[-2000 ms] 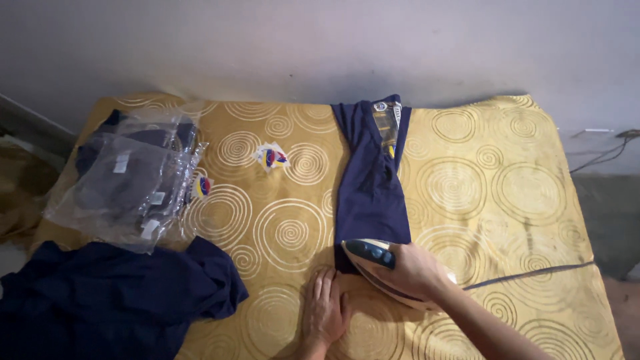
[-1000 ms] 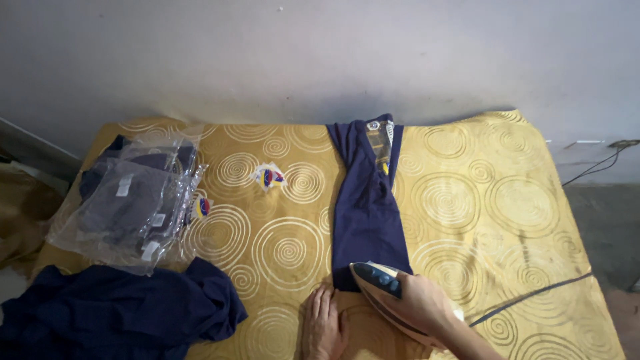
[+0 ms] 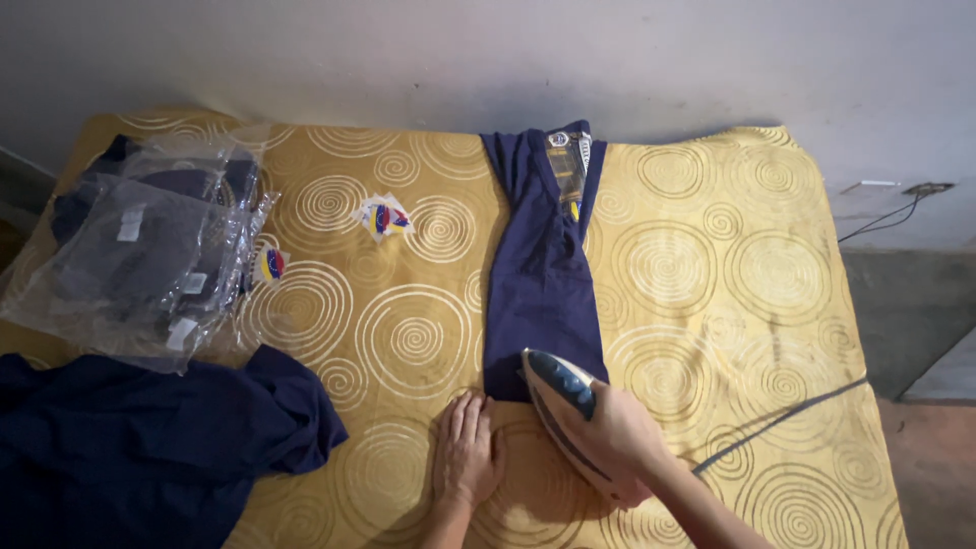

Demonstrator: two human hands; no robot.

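Note:
A navy blue garment (image 3: pixel 541 305) lies lengthwise on the gold patterned cloth (image 3: pixel 415 473), its gathered far part showing a printed emblem and yellow marks. My right hand (image 3: pixel 621 427) is closed around the handle of a clothes iron (image 3: pixel 560 381). The iron's tip rests over the garment's near end, and its rear lies over the gold cloth; its soleplate is hidden. My left hand (image 3: pixel 467 446) lies flat, palm down, on the cloth, with its fingertips at the garment's lower left corner. Nothing shows in its grasp.
Clear plastic bags (image 3: pixel 145 252) holding dark garments lie at the far left, with another navy garment (image 3: pixel 152 435) nearer. Small colourful stickers (image 3: pixel 385 217) sit mid-table, and one more (image 3: pixel 272 263) is beside the bags. The iron's cord (image 3: pixel 778 419) crosses the right side. A wall (image 3: pixel 488 61) stands behind.
Iron and right hand stay around the garment's near end, with only small shifts of the iron. My left hand remains beside the garment's corner.

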